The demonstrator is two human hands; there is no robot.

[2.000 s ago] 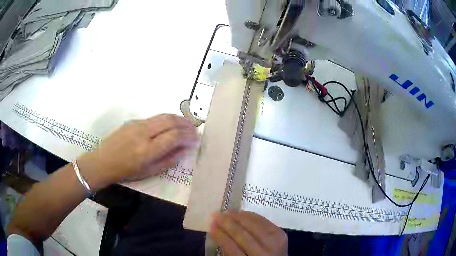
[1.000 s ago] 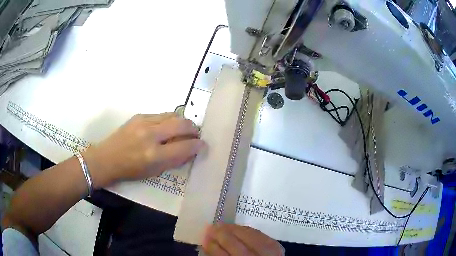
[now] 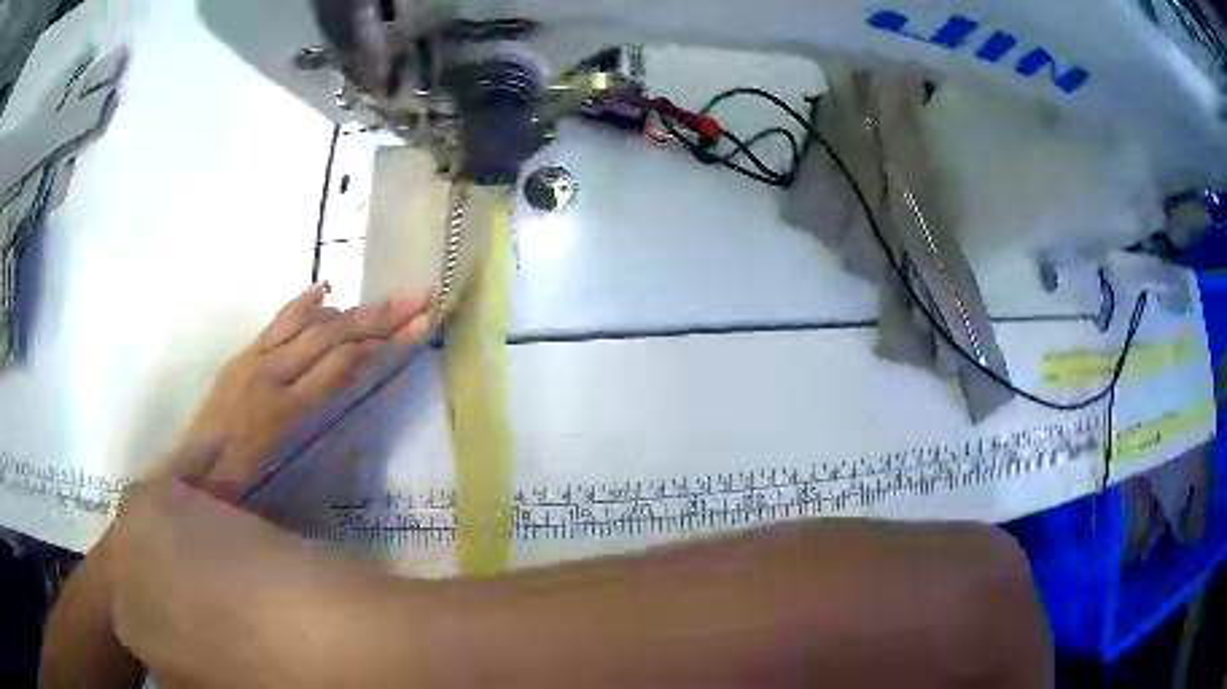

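Note:
The grey-beige zippered panel point(image 3: 404, 222) runs from under the machine's foot towards me, its teeth near its right side. My left hand point(image 3: 316, 357) lies over it below the foot, fingers somewhat apart, fingertips near the teeth. A thin dark line runs from there down-left towards my right hand; I cannot tell if it is the strip's edge. My right forearm crosses the front, and my blurred right hand point(image 3: 202, 572) is by my left wrist; its grip is hidden. Yellow tape point(image 3: 480, 404) runs from the foot area towards the table edge. The black cylinder point(image 3: 498, 128) hides the needle.
The white machine head point(image 3: 754, 41) with blue lettering spans the top. Grey zipper pieces point(image 3: 908, 229) hang at the right, beside a black cable point(image 3: 861, 202) with a red part. Grey cut pieces point(image 3: 47, 175) lie far left. A blue bin point(image 3: 1076, 565) stands lower right.
The view has shifted right. My right hand has moved from the panel's near end across to the left, over my left wrist. The yellow tape now shows at full length.

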